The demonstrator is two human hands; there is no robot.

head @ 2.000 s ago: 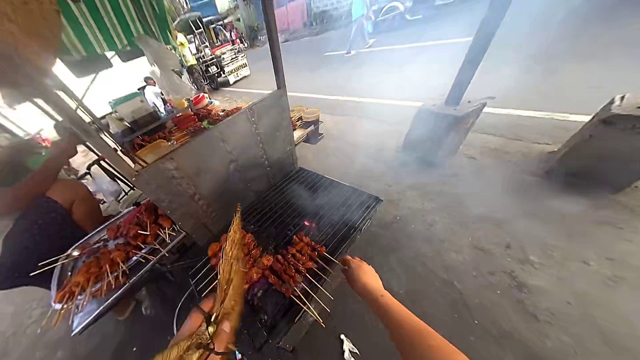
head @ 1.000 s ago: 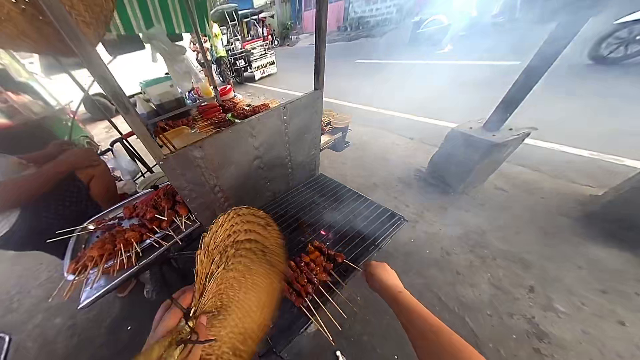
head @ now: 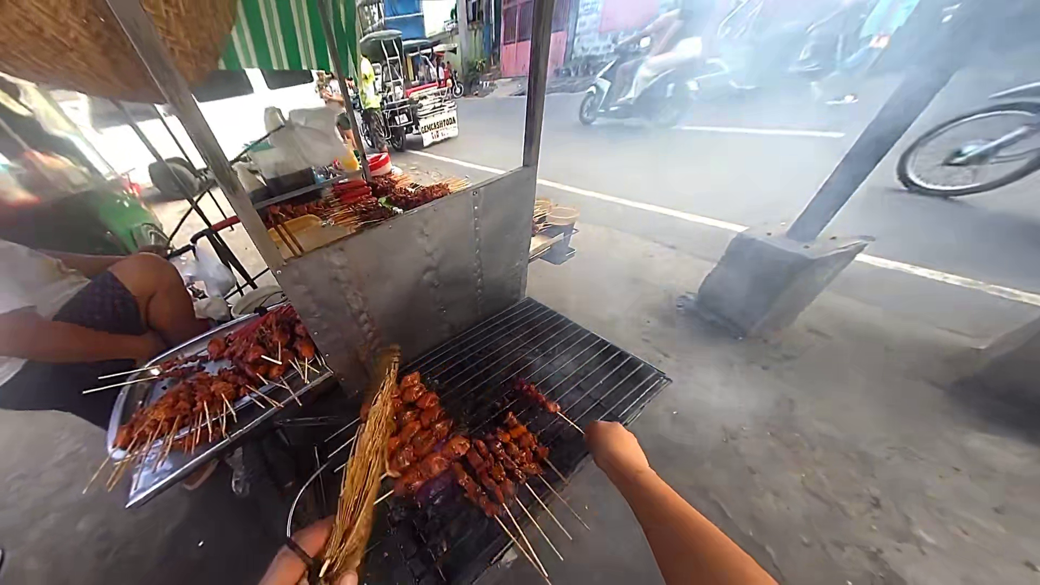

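Observation:
My left hand (head: 307, 559), at the bottom edge, grips the handle of a woven hand fan (head: 367, 471), which stands nearly edge-on over the left side of the wire grill grate (head: 601, 357). In my right hand (head: 615, 447), at the grate's right edge, is the stick end of one meat skewer (head: 539, 398); its meat lies over the bars. Several reddish skewers of meat (head: 504, 455) lie close together on the near part of the grate, sticks pointing toward me. Larger glazed pieces (head: 418, 431) are beside the fan, partly hidden by it.
A metal tray (head: 154, 483) heaped with skewers is at left, beside a seated person (head: 81, 325). Behind the grate rises a sheet-metal panel (head: 414, 268), with more skewers (head: 382, 199) beyond. A post in a concrete block (head: 756, 280) stands right; smoke drifts over the road, where a motorcycle (head: 642, 81) passes.
The fan has turned from broad side to edge-on, uncovering meat on the grate's left. My right hand has one skewer apart from the group. A motorcycle has come into view on the road.

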